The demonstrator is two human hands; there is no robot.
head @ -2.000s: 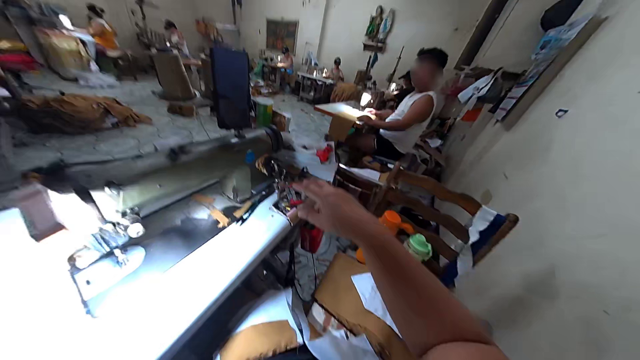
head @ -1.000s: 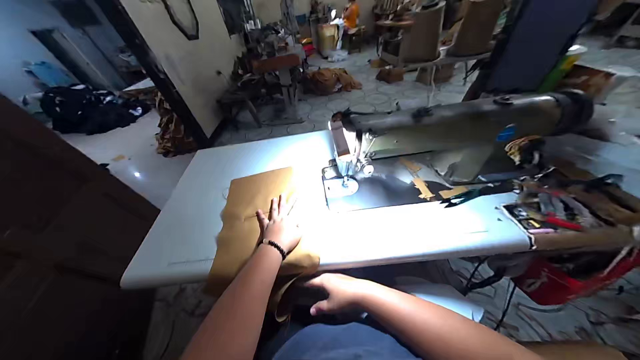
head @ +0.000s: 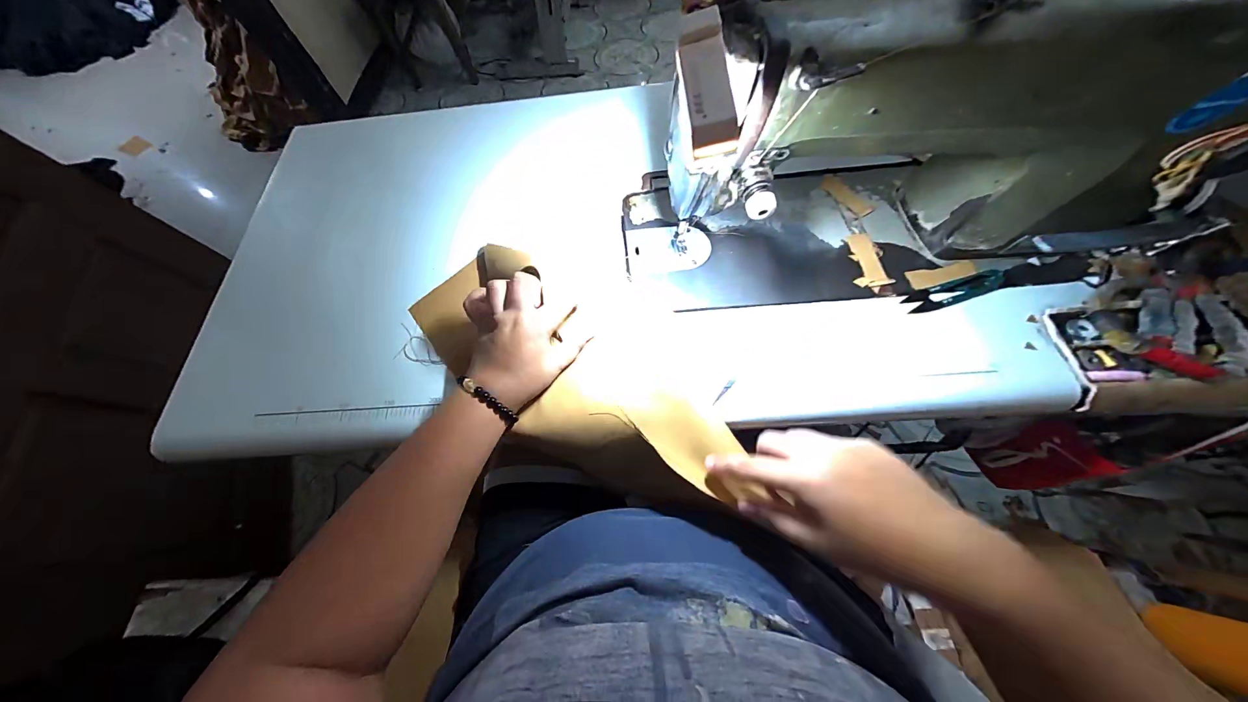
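Note:
A piece of tan fabric (head: 575,409) lies over the front edge of the white sewing table and hangs toward my lap. My left hand (head: 517,336), with a beaded bracelet at the wrist, is shut on a bunched, folded part of the fabric on the tabletop. My right hand (head: 799,483), slightly blurred, pinches the fabric's right end just off the table's front edge. To the right of the fabric stands a green industrial sewing machine (head: 975,127), its lit needle plate (head: 682,247) beyond my hands.
Dark-handled scissors (head: 960,285) and tan scraps (head: 866,258) lie on the machine bed. A tray (head: 1150,341) of tools and thread is at the table's right end. A red bag (head: 1053,456) hangs below it. The white tabletop (head: 331,253) extends left.
The view has turned down closer to the table. My left hand, flat on the fabric a second ago, now grips it bunched. My right hand has drawn an end of the fabric to the right.

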